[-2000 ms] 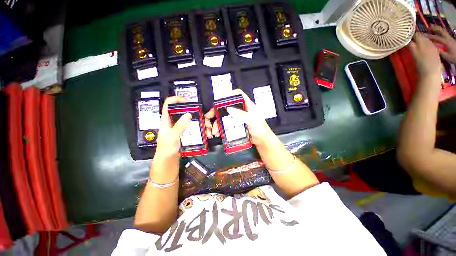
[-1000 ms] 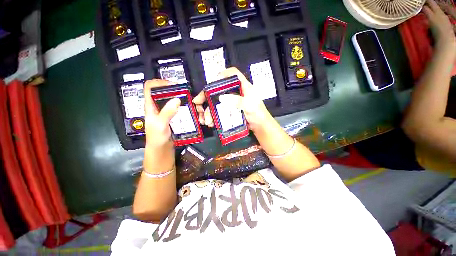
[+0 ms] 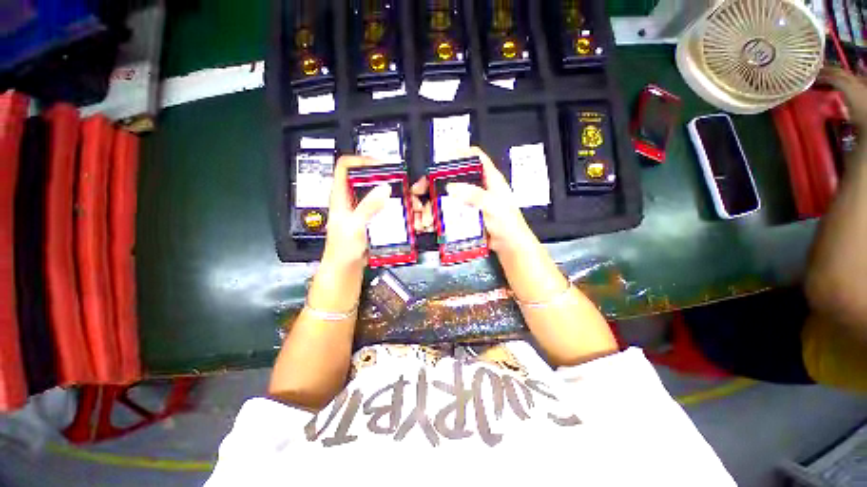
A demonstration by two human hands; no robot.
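Observation:
My left hand [image 3: 356, 214] holds a red-edged phone [image 3: 388, 228] with its white-labelled face up, thumb across its upper part. My right hand [image 3: 494, 204] holds a second red-edged phone [image 3: 461, 221] the same way, beside the first. Both are above the near edge of the black foam tray [image 3: 271, 190]. The tray's far row holds black phones with gold emblems, such as one phone [image 3: 444, 38]. The near row has a phone with a white label [image 3: 314, 181], a black phone [image 3: 591, 143] at the right and a white slip [image 3: 529, 174] in a pocket.
A small battery-like block [image 3: 392, 293] lies by the near table edge beside shiny film [image 3: 456, 319]. Right of the tray are a small red phone [image 3: 656, 124], a smartphone [image 3: 724, 165] and a fan [image 3: 751, 52]. Red trays [image 3: 67, 247] stand left. Another person's arm [image 3: 841, 219] is at right.
The view has shifted, so the tray and fan appear differently placed. The phones in my hands are now more upright and side by side; both are still held. The other person's arm sits farther right.

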